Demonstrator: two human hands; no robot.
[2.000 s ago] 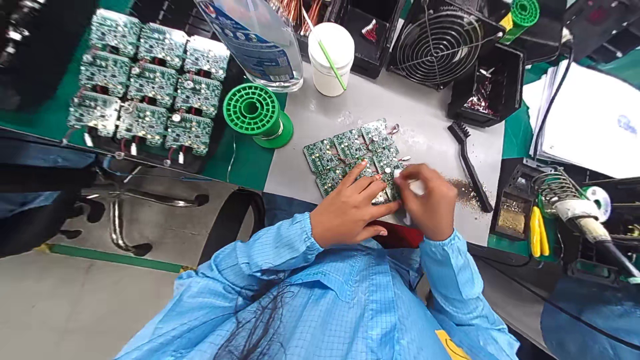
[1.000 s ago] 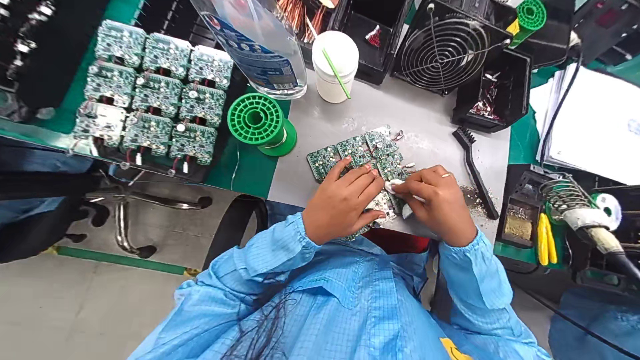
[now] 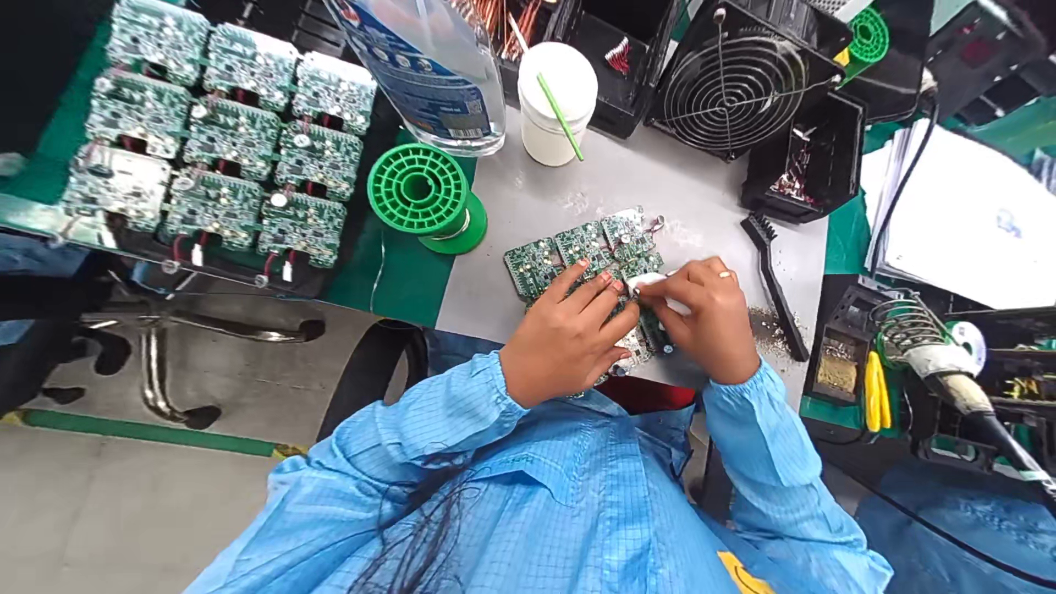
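Note:
A panel of green printed circuit boards (image 3: 583, 244) lies on the grey mat in front of me, its near part covered by my hands. My left hand (image 3: 569, 332) rests over the panel with its fingers spread, the fingertips on the boards. Pinched in the fingers of my right hand (image 3: 701, 313) is a white wipe or wad (image 3: 648, 282), which touches the boards at their right side. Under the hands, the boards' details are hidden. To the right of my right hand a black brush (image 3: 775, 285) lies on the mat, beside scattered brown debris.
More circuit boards (image 3: 231, 136) stand in rows at the left. Beyond the panel are a green spool (image 3: 421, 194), a plastic bottle (image 3: 437, 82), a white container (image 3: 557, 103) and a fan (image 3: 730, 95). A soldering iron in its coil holder (image 3: 932, 346) and yellow-handled tool (image 3: 876, 392) sit at the right.
My right hand has shifted slightly over the right side of the boards, still with the white wipe. My left hand stays on the panel.

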